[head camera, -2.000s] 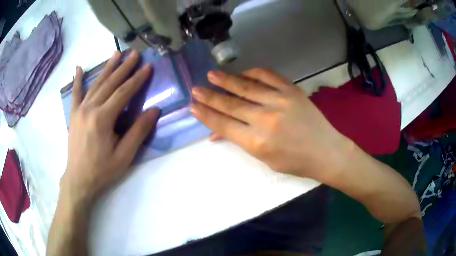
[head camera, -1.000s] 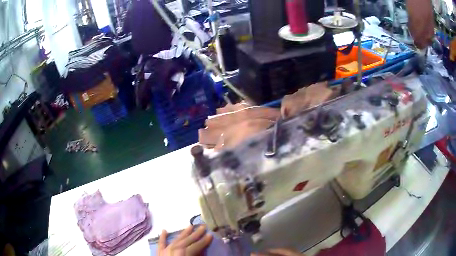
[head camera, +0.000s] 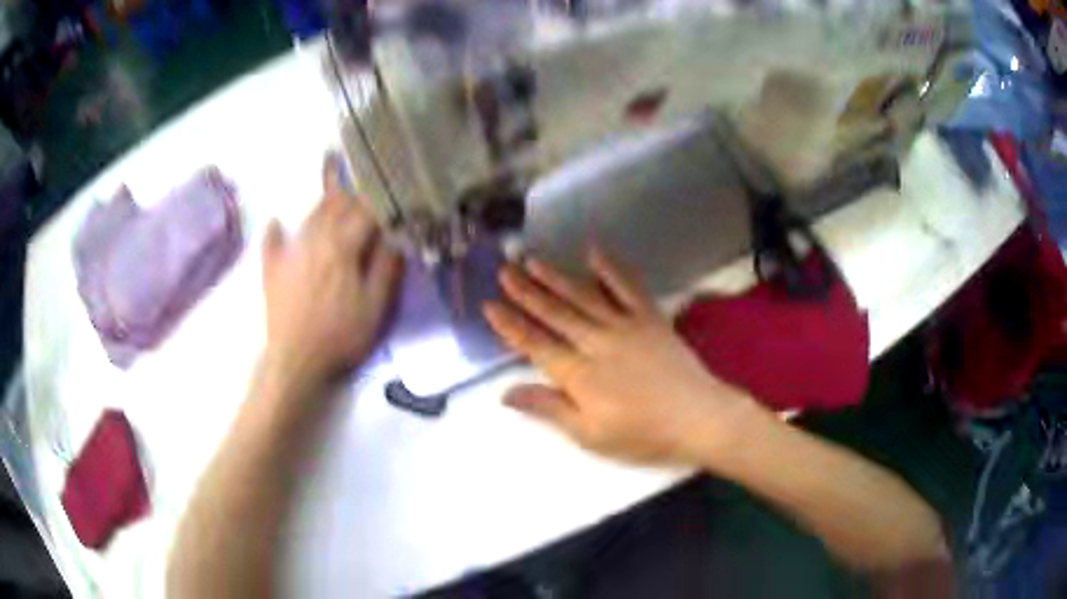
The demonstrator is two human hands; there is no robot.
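The closed clear bluish sewing template (head camera: 424, 307) lies under the needle area (head camera: 451, 240) of the sewing machine. Its dark edge tab (head camera: 415, 399) points toward me. My left hand (head camera: 331, 287) lies at the template's left side, blurred, with fingers pointing away from me. My right hand (head camera: 614, 363) rests with spread fingers on the template's right part and the metal bed. Any fabric inside the template cannot be made out through the blur.
Mauve panels (head camera: 158, 257) are stacked on the left of the white table (head camera: 468, 515). Dark red panels (head camera: 107, 480) lie nearer at left. Dark red pieces (head camera: 778, 345) lie at right under the black scissors (head camera: 786, 240). The machine head (head camera: 655, 94) spans the back.
The view tilted up to the workshop, then back down. Compared with the first frame, the template is turned, its dark tab now faces me, and my left hand sits farther forward.
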